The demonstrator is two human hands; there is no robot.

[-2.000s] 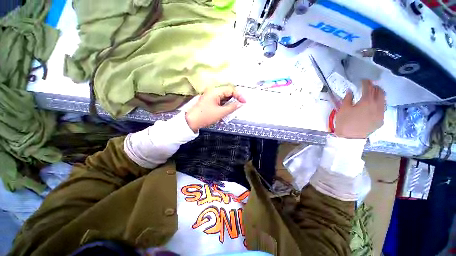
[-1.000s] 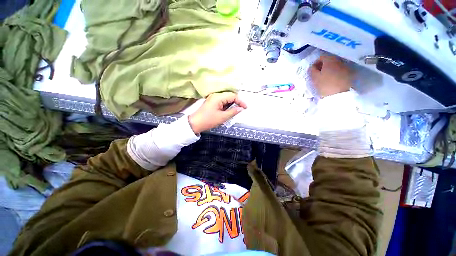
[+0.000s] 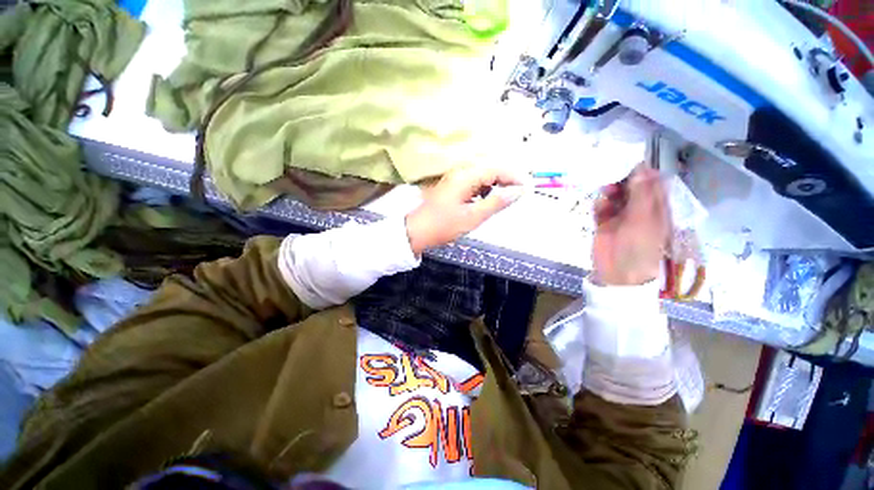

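My left hand [image 3: 458, 209] is at the table's front edge, thumb and finger pinched on what looks like a small white label, washed out against the table. The light green garment [image 3: 326, 124] lies just left of it, with a brown strip [image 3: 331, 189] along its lower edge. My right hand [image 3: 632, 225] is blurred over the table below the machine arm, its fingers bent; whether it holds anything is unclear. The orange-handled scissors [image 3: 688, 279] lie beside its wrist, partly hidden.
The sewing machine [image 3: 728, 115] stands at the upper right. Pink and blue pens [image 3: 548, 179] lie between my hands. A clear plastic bag [image 3: 788, 282] is at the table's right end. More green cloth [image 3: 43, 182] hangs at the left. A lime-green piece [image 3: 484, 14] is by the machine head.
My right hand reached under the machine arm and is now back nearer the front edge. My left hand stays pinched and has shifted slightly right. The whole view has also shifted.
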